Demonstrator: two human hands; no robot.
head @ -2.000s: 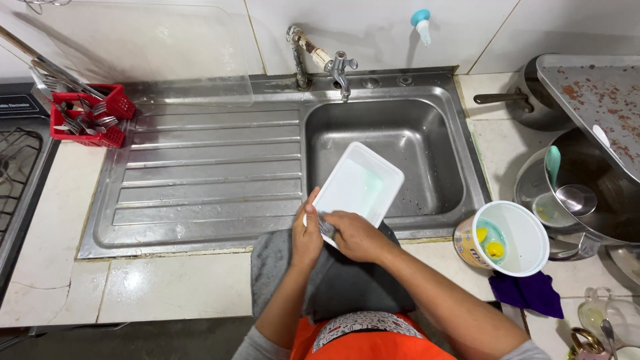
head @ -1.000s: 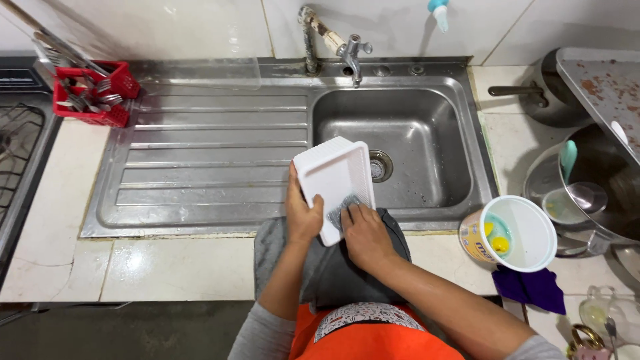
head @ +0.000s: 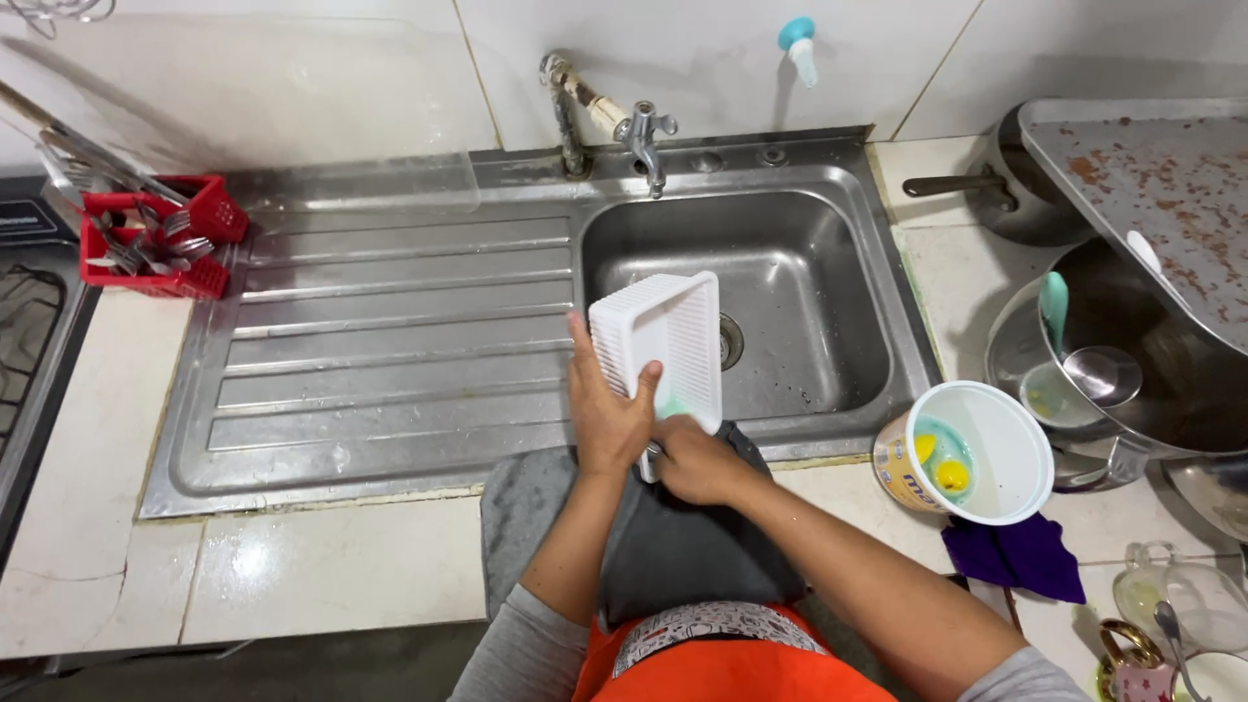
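My left hand (head: 609, 414) grips the side of a white ribbed plastic container (head: 651, 317), thumb over its rim, tilted above the near left part of the steel sink basin (head: 819, 331). My right hand (head: 690, 456) is at the container's lower end, fingers curled round a greyish scrubbing pad that mostly hides behind them. Some greenish suds show inside the container near my right fingers. A grey cloth (head: 531, 517) hangs over the counter edge below both hands. The metal tap (head: 643, 146) stands behind the basin.
At right, a white tub (head: 999, 453) holds bluish liquid and yellow pieces, beside a purple cloth (head: 1019, 558). Pots, a stained baking tray (head: 1160, 195) and cups crowd the right counter. A red cutlery basket (head: 210, 210) stands left of the ribbed drainboard (head: 400, 331).
The container has turned more upright, its open side now facing right. My right hand has moved from inside it to its lower end.
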